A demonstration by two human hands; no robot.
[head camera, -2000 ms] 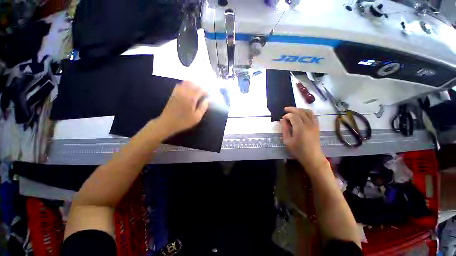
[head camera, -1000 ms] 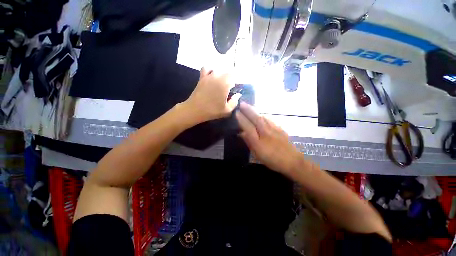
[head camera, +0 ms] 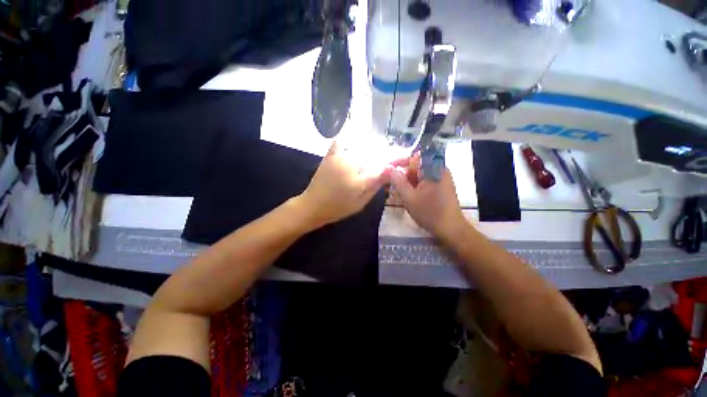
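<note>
A black fabric panel [head camera: 333, 244] lies under my left forearm, its right edge reaching my fingers near the needle. Another black panel [head camera: 178, 139] lies flat to its left. My left hand [head camera: 341, 184] rests on the near panel, fingertips at its upper right corner. My right hand [head camera: 426, 198] meets the left fingertips beside the presser foot [head camera: 434, 164] of the white sewing machine [head camera: 574, 116]. Both hands appear to pinch the fabric edge; lamp glare hides the exact grip and the needle. A narrow black strip [head camera: 496, 182] lies right of the needle.
Brown-handled scissors [head camera: 612, 238], a red-handled tool [head camera: 538, 167] and black snips [head camera: 688, 225] lie at the right. A dark oval paddle [head camera: 332, 89] hangs left of the needle. A dark fabric pile [head camera: 209, 39] is at the back; scraps [head camera: 62, 155] hang far left. A ruler edge [head camera: 512, 256] runs in front.
My right hand has left the strip stack on the right and joined my left hand near the needle. The strip seen hanging below my hands a second ago is no longer distinguishable.
</note>
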